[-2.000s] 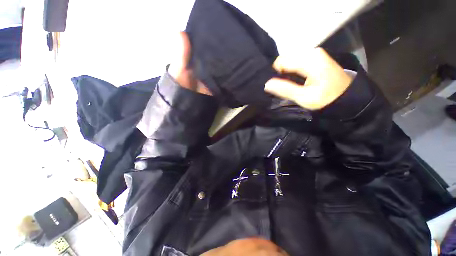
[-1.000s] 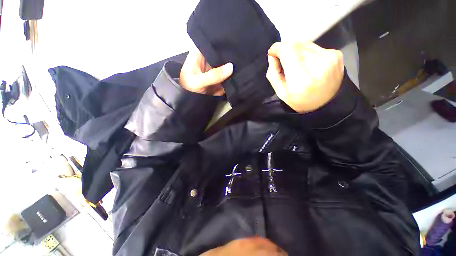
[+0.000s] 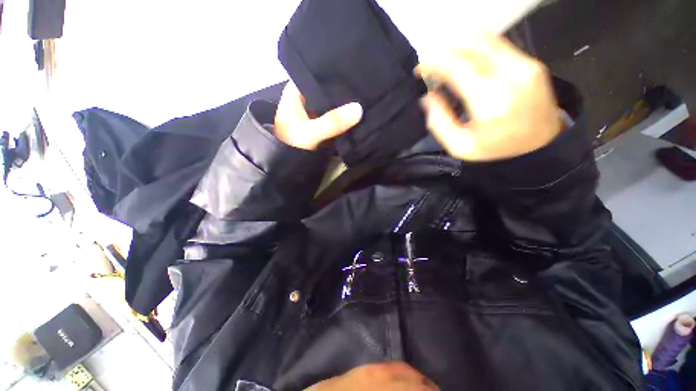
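A matte black garment [image 3: 351,69] is held up in front of me, its folded end bunched at the top centre. My left hand [image 3: 313,122] grips its left side, thumb lying on the cloth and fingers behind it. My right hand [image 3: 492,99] is blurred at the right edge of the cloth, thumb and fingers curled with a dark gap between them. I cannot make out a needle or thread, or what its fingertips hold. More black cloth [image 3: 160,168] trails left over the white table.
A small black box [image 3: 69,334] lies at the lower left, with yellow-orange handles [image 3: 107,263] above it. A purple thread cone [image 3: 673,342] stands at the lower right. A dark red object [image 3: 678,162] lies on a white surface at right. My shiny black jacket fills the lower middle.
My right hand has moved right and turned, its fingers less tightly closed than a second ago. My left thumb has come onto the front of the cloth since the first frame.
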